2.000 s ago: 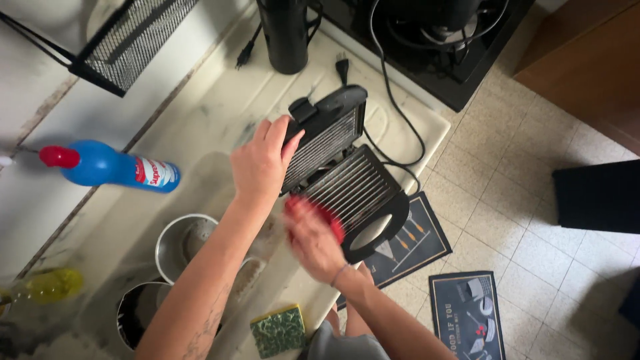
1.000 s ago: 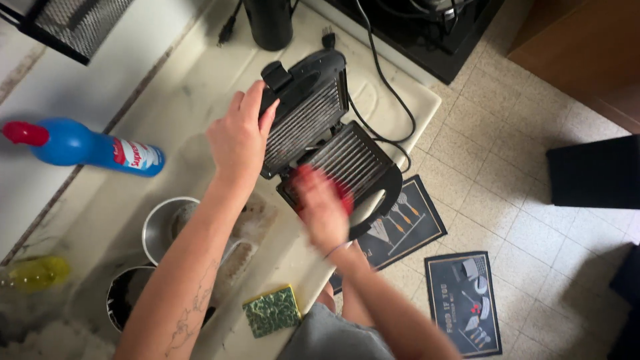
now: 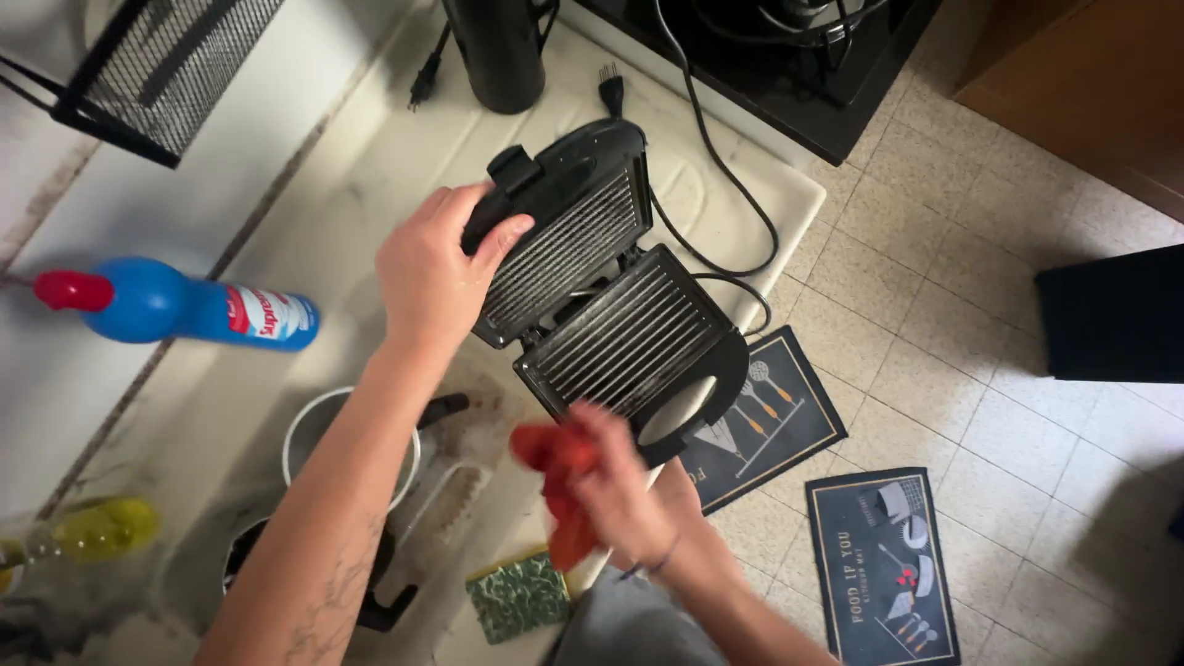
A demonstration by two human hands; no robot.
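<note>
A black sandwich press with ridged plates lies opened out near the edge of the marble counter. My left hand grips the rim of its raised lid, thumb over the inner side. My right hand, blurred, holds a crumpled red cloth just beyond the near corner of the lower plate. Whether the cloth touches the press I cannot tell. A green and yellow scouring sponge rests on the counter below the cloth.
Left of my left arm are a blue bottle with a red cap, metal pots in the sink and a yellow bottle. A black cord loops toward the stove. A black cylindrical appliance stands behind; mats cover some floor tiles.
My right hand and the red cloth have moved off the lower ridged plate to its near corner. My left hand still holds the lid.
</note>
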